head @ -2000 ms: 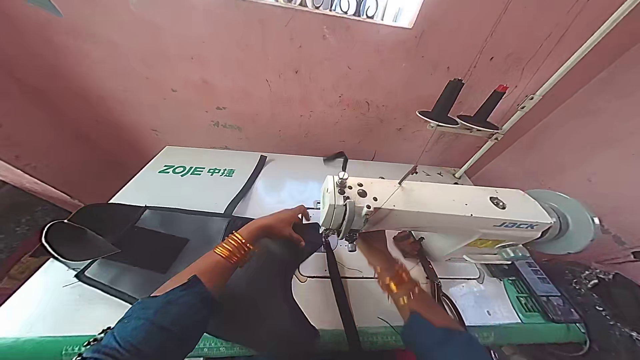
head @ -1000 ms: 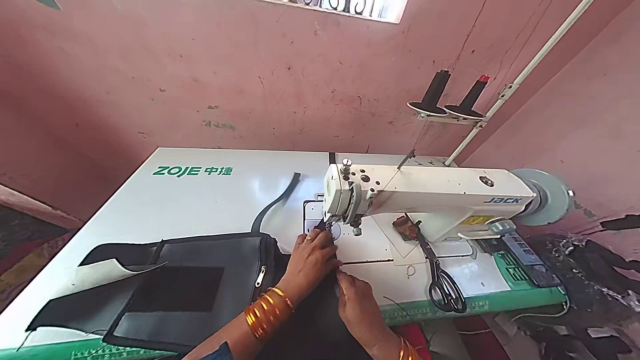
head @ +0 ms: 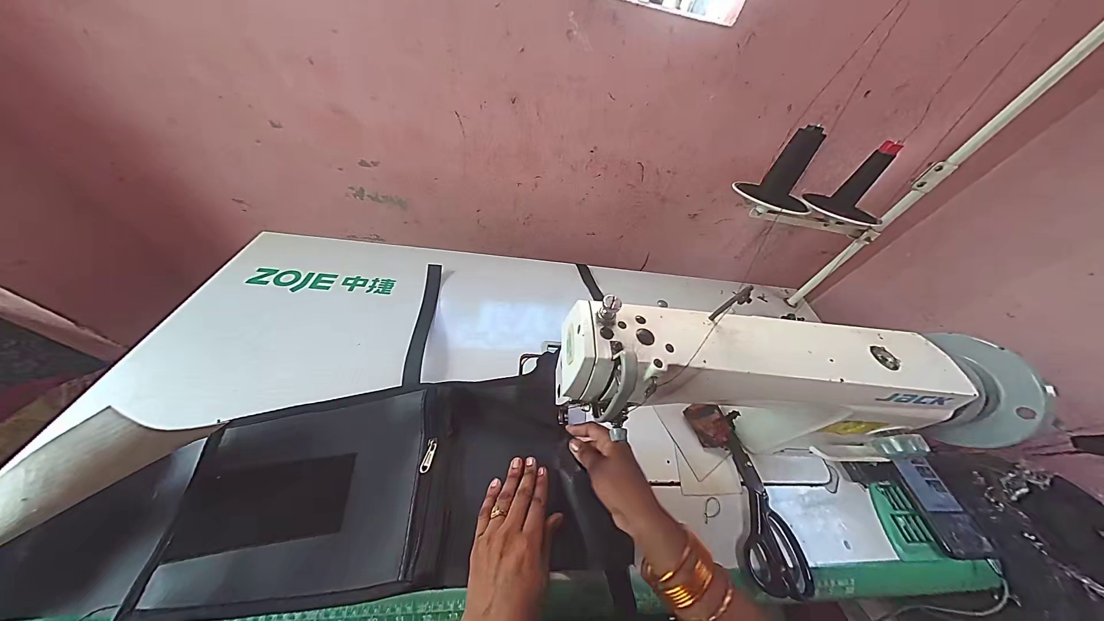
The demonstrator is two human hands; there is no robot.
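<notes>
Black sheet material with a zipper [head: 429, 455] and bound edges, seemingly a bag part [head: 492, 423], lies across the sewing machine table. My left hand [head: 515, 526] rests flat on it, fingers spread, right of the zipper. My right hand [head: 608, 470] pinches the material's edge just below the needle area of the white Jack sewing machine [head: 768, 362]. The needle itself is hidden behind the machine head. A dark strap [head: 423, 323] runs up from the material over the white tabletop. Black-handled scissors [head: 768, 526] lie right of my right hand.
Two black thread cones [head: 789, 172] stand on a holder behind the machine. A brownish piece [head: 707, 427] lies by the scissors' blades. The pink wall [head: 431, 129] rises behind the table [head: 328, 332]. A dark device [head: 944, 509] sits at the right edge near the handwheel [head: 1000, 388].
The black material now extends flatter across the table front. My left hand has left the needle area and lies flat on the material. My right hand has moved up to the material's edge by the needle.
</notes>
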